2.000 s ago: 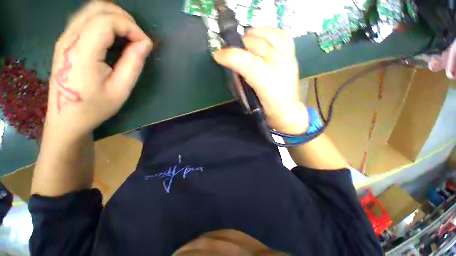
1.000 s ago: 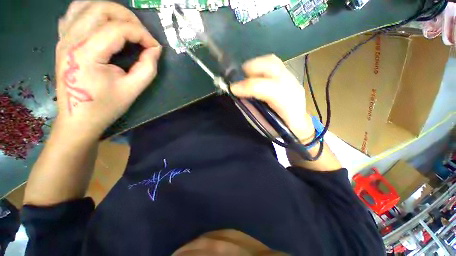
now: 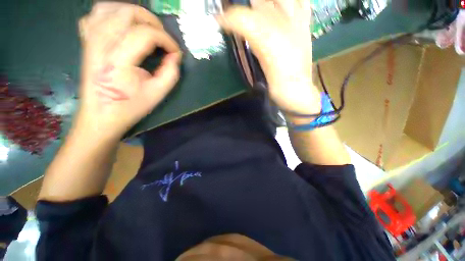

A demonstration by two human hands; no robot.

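My left hand is at the upper left over the bench, thumb and forefinger tips pressed together; whether a tiny part is between them cannot be seen. My right hand, blurred, is at the top centre, closed around the dark handle of the soldering iron. The iron's tip is hidden or out of the picture. A glaring white circuit board lies between my hands. A dark red heap of small parts lies on the bench at the left.
More green boards lie at the top right. A black cable loops from my right wrist to the bench's right end. Open cardboard boxes stand below the bench edge. A red plastic stool and metal racks are at the lower right.
Since a second ago my right hand has moved up with the iron, whose metal barrel no longer shows. My left hand sits slightly further right in the picture, its fingertips still together.
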